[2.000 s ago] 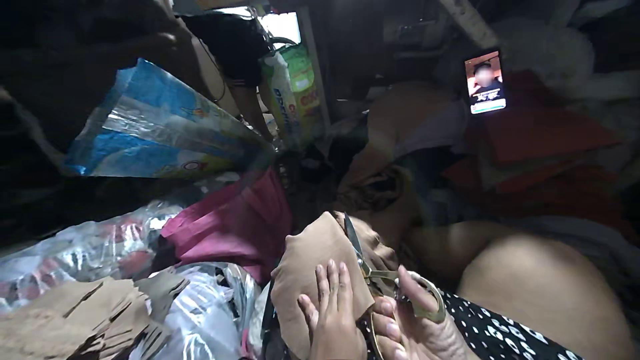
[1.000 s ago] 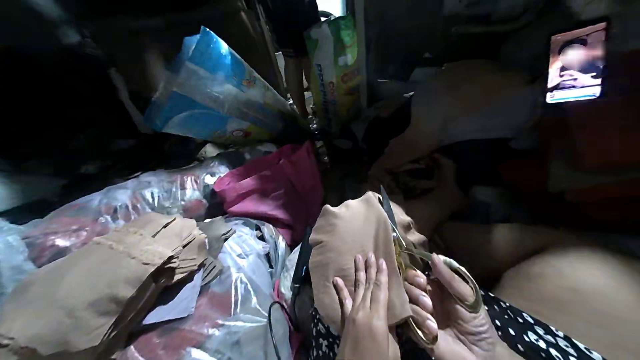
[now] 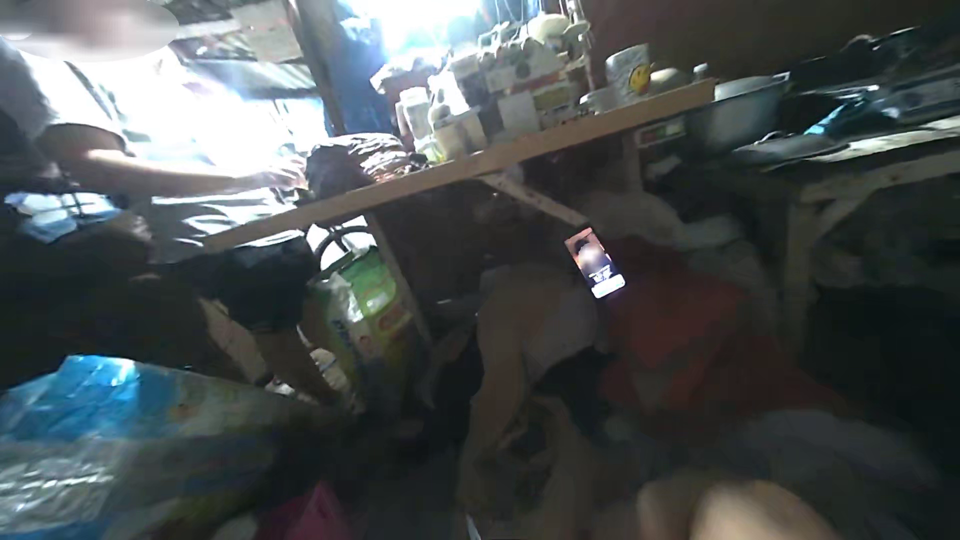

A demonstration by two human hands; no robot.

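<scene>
Neither my left hand nor my right hand is in view, so what they hold is hidden. At the bottom edge a thin, pale pointed tip shows, probably the blade of the scissors. Brown cloth lies in dim folds just above and right of it. A blurred rounded skin-toned shape, apparently my bent knee, fills part of the lower right.
A lit phone hangs or stands ahead. Beyond runs a wooden shelf edge bearing a mug and containers. Another person reaches over it at left. Green bag, blue plastic packaging and red cloth lie below.
The view has swung up sharply. Both hands, most of the scissors and the brown piece of material under the left hand have left the frame; the shelf and another person have come in.
</scene>
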